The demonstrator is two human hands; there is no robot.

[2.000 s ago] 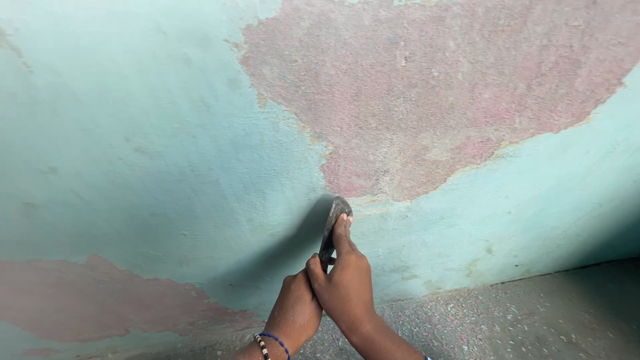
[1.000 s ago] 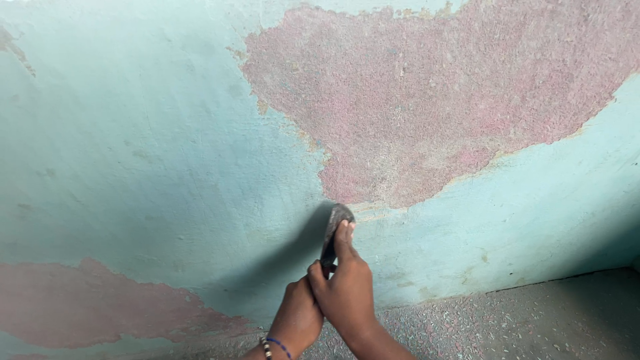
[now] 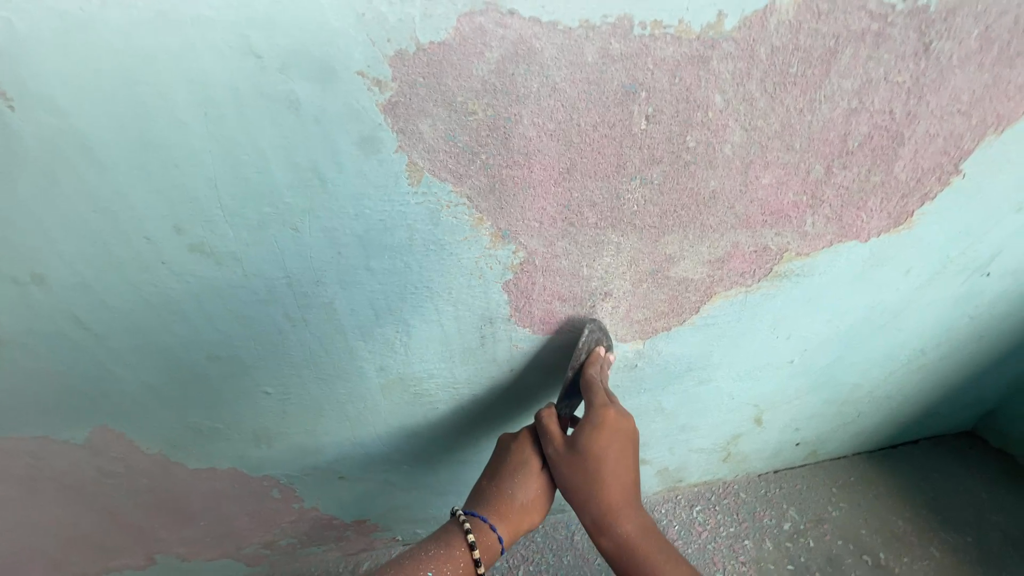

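Note:
A dark metal scraper (image 3: 590, 344) with a rounded end meets the wall at the lower tip of a large rough pink patch (image 3: 640, 176). My left hand (image 3: 516, 480), with two bracelets at its wrist, is closed around the scraper's lower end; the handle is mostly hidden. My right hand (image 3: 598, 448) also grips the tool, its fingers stretched up along the blade and its thumb by my left hand. Pale turquoise paint (image 3: 320, 304) surrounds the patch, with a ragged, flaking edge. The scraper's shadow falls to its lower left.
A second bare pink patch (image 3: 144, 504) spans the lower left of the wall. Below the wall, the floor (image 3: 784, 520) is strewn with small paint chips. A wall corner stands in shadow at the far right.
The scraper and both hands stay together at the patch's lower tip, with the blade now slightly overlapping the patch's bottom edge. Both hands keep their hold.

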